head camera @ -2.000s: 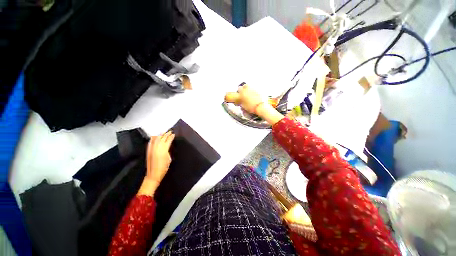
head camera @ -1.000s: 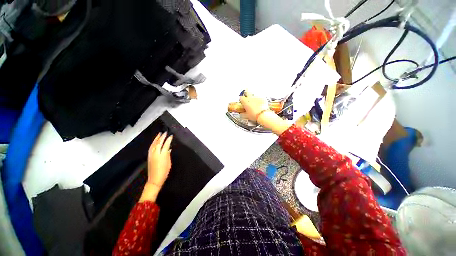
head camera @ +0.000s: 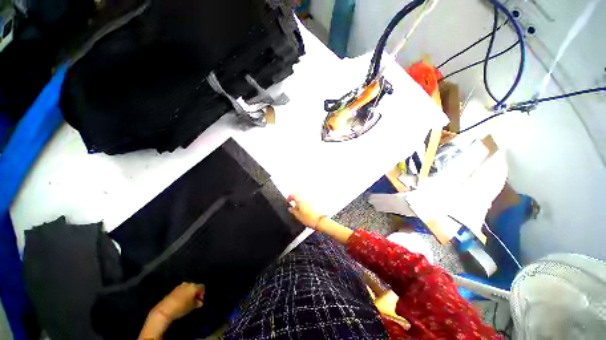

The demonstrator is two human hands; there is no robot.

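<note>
A black garment panel (head camera: 199, 239) lies flat on the white table, with a narrow grey line along it and a greyer band (head camera: 247, 161) at its far end. My left hand (head camera: 178, 302) is curled in a loose fist on the panel's near left part; the cloth at its fingertips is hard to make out. My right hand (head camera: 305, 212) pinches the panel's right end edge. The steam iron (head camera: 355, 113), with an orange handle, stands on the table beyond my right hand, untouched.
A thick black stack (head camera: 173, 80) lies at the far left, with crumpled grey strips (head camera: 249, 106) beside it. Charcoal pieces (head camera: 63, 279) lie at the near left. Dark hoses (head camera: 521, 56) hang at right, above cartons and a white fan (head camera: 558, 299).
My right hand has let go of the iron and moved down to the panel's end. The iron now stands farther back, turned. My left hand has moved nearer me and curled.
</note>
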